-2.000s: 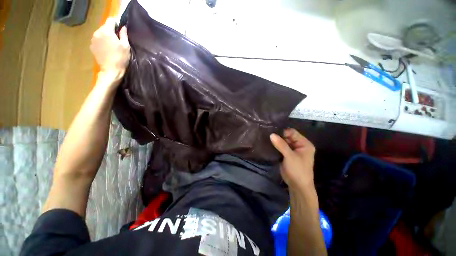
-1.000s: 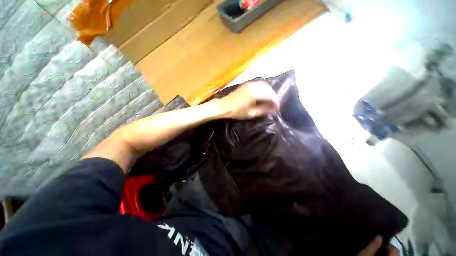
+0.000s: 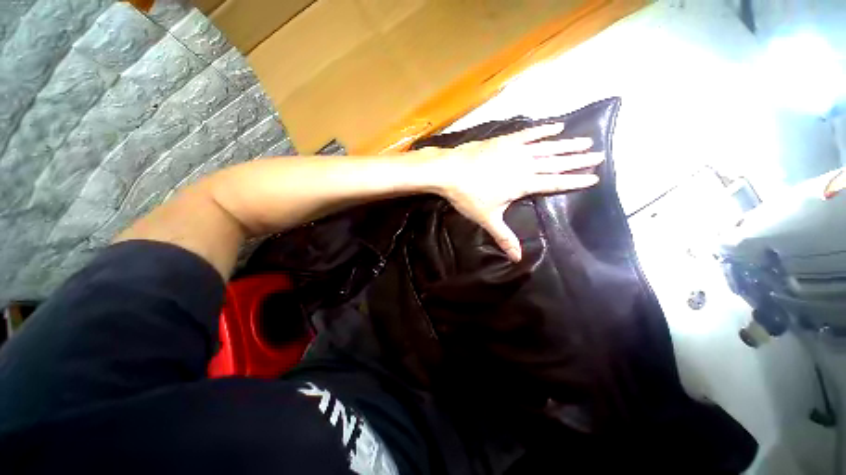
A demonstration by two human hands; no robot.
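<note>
The dark brown shiny leather garment (image 3: 594, 306) lies over the white table's edge and hangs over my lap, with seams and wrinkles showing. My left hand (image 3: 519, 172) lies flat on its upper part, fingers spread, pointing right, holding nothing. My right hand is not in view. The sewing machine (image 3: 788, 278) stands at the right, partly washed out by bright glare. Its needle area lies right of the garment's edge.
A cardboard sheet (image 3: 371, 65) with orange tape along its edge lies at the top, beside the white table (image 3: 640, 70). A red container (image 3: 243, 325) is left of my lap. Quilted silvery padding (image 3: 111, 111) covers the upper left.
My left hand has opened from a closed, blurred shape and now lies spread on the garment. My right hand, at the bottom right before, has left the view. The machine shows larger at the right.
</note>
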